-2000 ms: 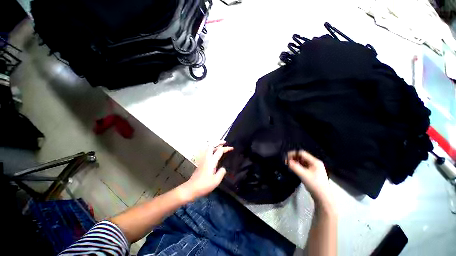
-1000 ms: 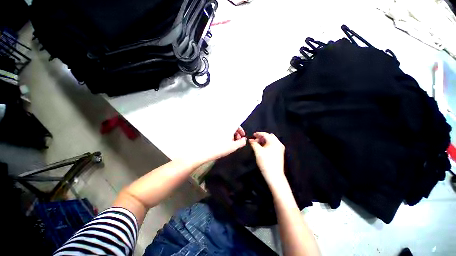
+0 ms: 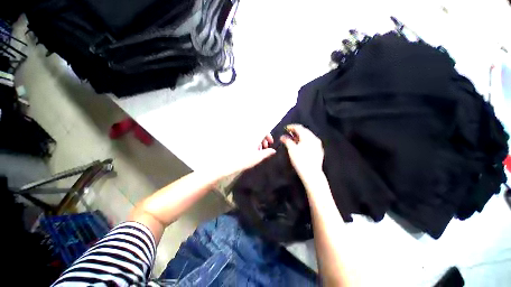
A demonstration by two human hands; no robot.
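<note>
A loose pile of black garments (image 3: 403,117) lies in front of me on the white table, with dark hanger hooks at its far edge. One garment's end hangs over the table edge toward my lap. My left hand (image 3: 263,152) is closed on the left edge of this black cloth. My right hand (image 3: 302,148) is just beside it, fingers bent over the cloth, with a small glint at the fingertips. Whether it holds a small tool cannot be made out.
A second black garment stack (image 3: 134,50) with hangers lies at the far left of the white table (image 3: 258,73). A black object (image 3: 450,278) is at the bottom right. Red shoes (image 3: 131,130) and a metal frame (image 3: 67,179) are on the floor at left.
Since two seconds ago both hands have come together at the cloth's left edge, having been apart over its near end. Since one second ago my right hand has moved slightly up.
</note>
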